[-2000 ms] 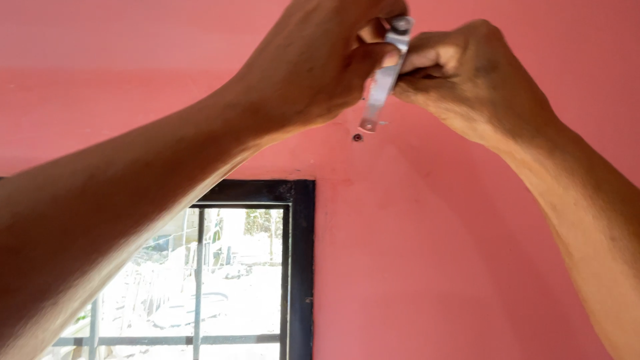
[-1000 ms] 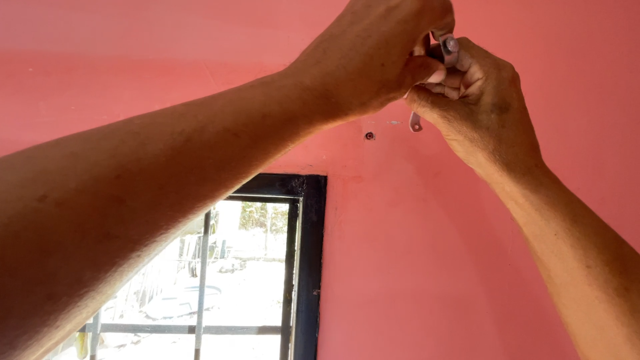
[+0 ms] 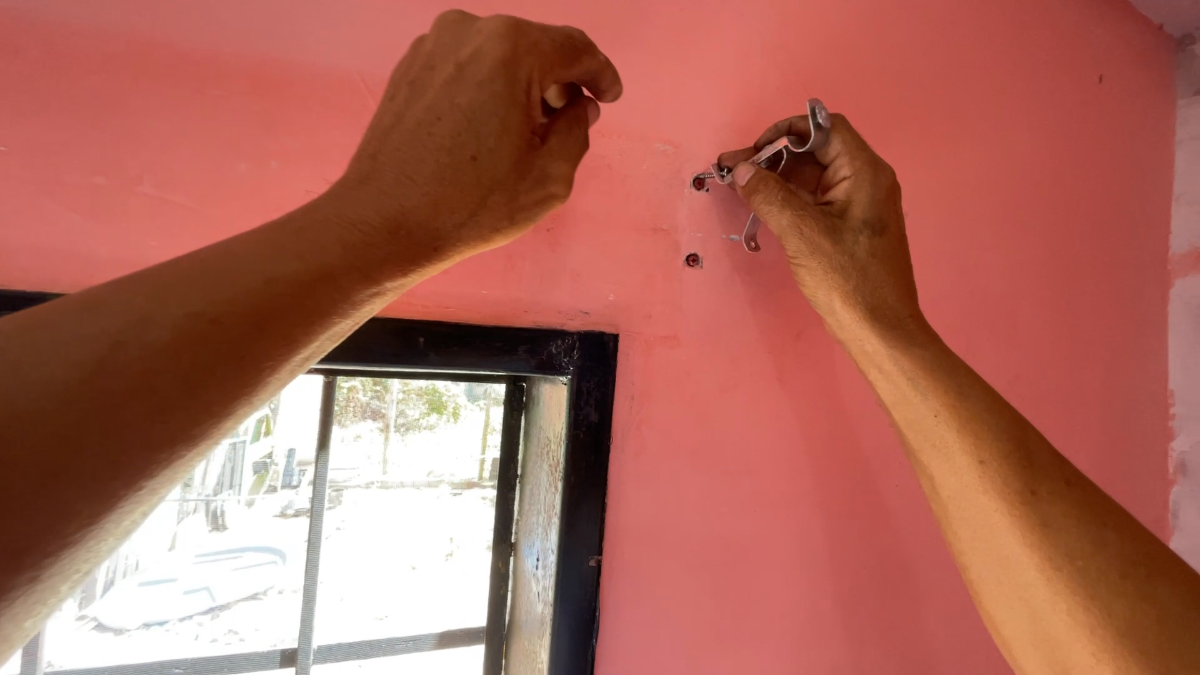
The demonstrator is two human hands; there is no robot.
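Observation:
My right hand [image 3: 834, 197] holds a metal curtain rod bracket [image 3: 792, 143] between thumb and fingers. One curved end of the bracket sticks up past the fingers, and a flat end with a hole hangs below them. From the fingertips a screw [image 3: 710, 176] points left at the upper wall plug [image 3: 698, 183] in the pink wall; whether its tip is in the hole I cannot tell. Below is a second wall plug [image 3: 693, 261]. My left hand [image 3: 497, 122] is raised left of the bracket, apart from it, thumb and index finger curled close together; nothing shows between them.
Below the hands, to the left, is a window with a black frame [image 3: 586, 469] and metal bars [image 3: 317, 506], bright ground outside. The pink wall [image 3: 797, 525] surrounds it. At the far right the wall meets a pale, unpainted edge [image 3: 1185, 328].
My left hand has come away from the bracket and moved left. The bracket stays in my right hand, now tilted, with the screw showing near the upper plug.

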